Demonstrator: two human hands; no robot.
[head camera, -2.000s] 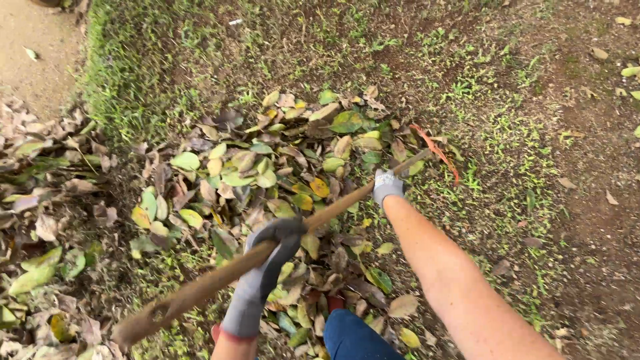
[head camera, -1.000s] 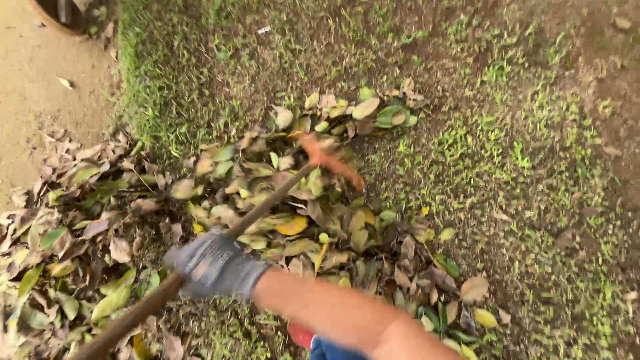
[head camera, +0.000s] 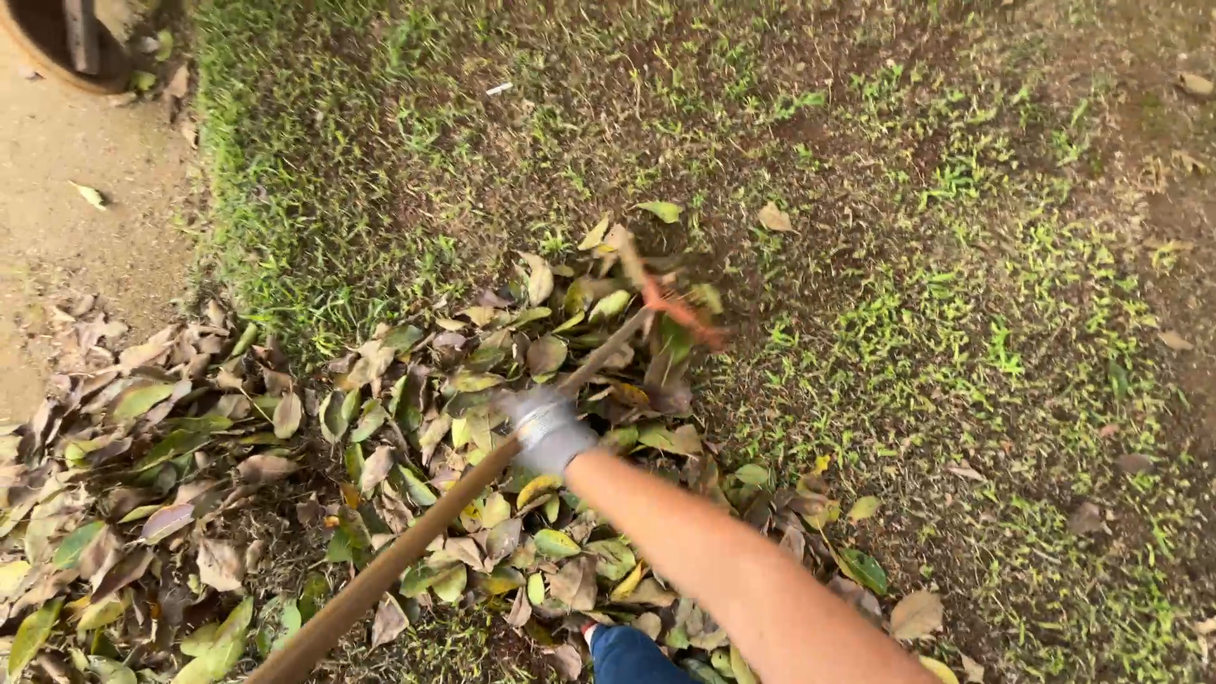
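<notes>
My right hand (head camera: 548, 429), in a grey work glove and blurred, is closed around the wooden handle (head camera: 418, 532) of a rake. The handle runs from the bottom edge up to an orange rake head (head camera: 670, 306), which touches the upper right part of a heap of fallen leaves (head camera: 546, 356). Green, yellow and brown leaves lie around and under the handle. My left hand is outside the view, and the handle's lower end is cut off by the frame edge.
More dry leaves (head camera: 142, 456) are piled at the left. A round brown container rim (head camera: 57, 71) stands on bare sandy ground (head camera: 114, 218) at the upper left. Patchy grass (head camera: 902, 285) stretches to the right. My leg in blue cloth (head camera: 635, 655) shows at the bottom.
Two seconds ago both gloved hands were on the handle; my left hand has since left the view. The rake head has shifted from the leaf heap's right edge to its upper part.
</notes>
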